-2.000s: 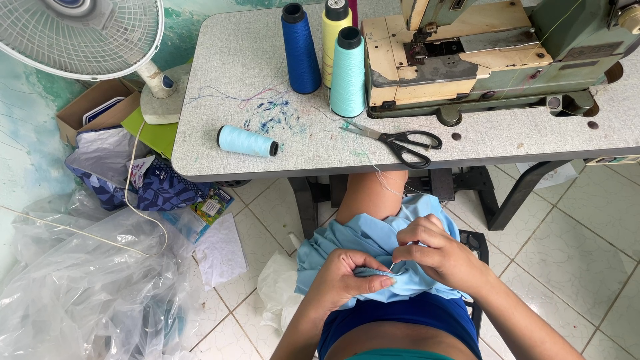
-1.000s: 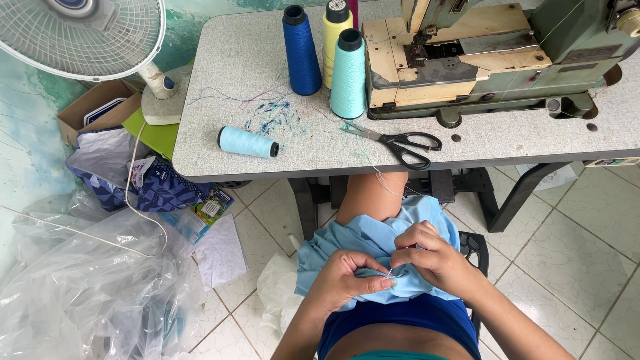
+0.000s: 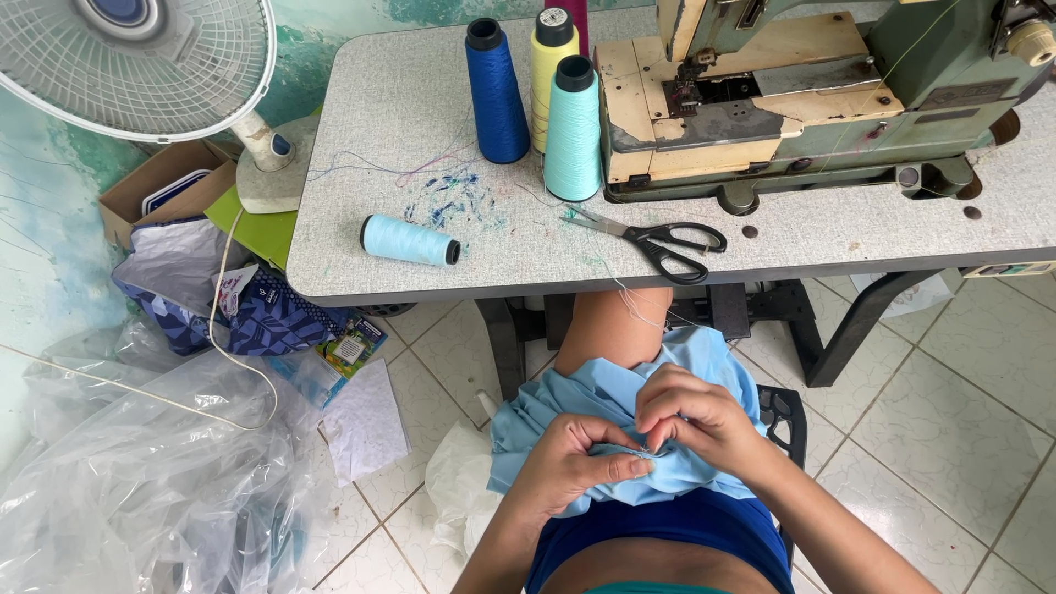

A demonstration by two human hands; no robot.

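Observation:
Light blue fabric lies gathered over my lap. My left hand pinches a fold of it between thumb and forefinger. Close against it, my right hand has its thumb and fingertips together at the same fold; whatever small thing or thread they pinch is too small to tell. On the table above lie black-handled scissors, partly spread, and a light blue thread cone on its side. Upright cones of aqua, dark blue and yellow thread stand beside an industrial sewing machine.
The speckled table's front edge runs above my lap. A white fan stands at its left end. Plastic bags, a cardboard box and a patterned blue bag are on the left. Black metal table legs stand beneath.
My right hand's fingers have shifted slightly around the pinched fold. My left hand keeps its hold on the fabric; the scissors and cones have not moved.

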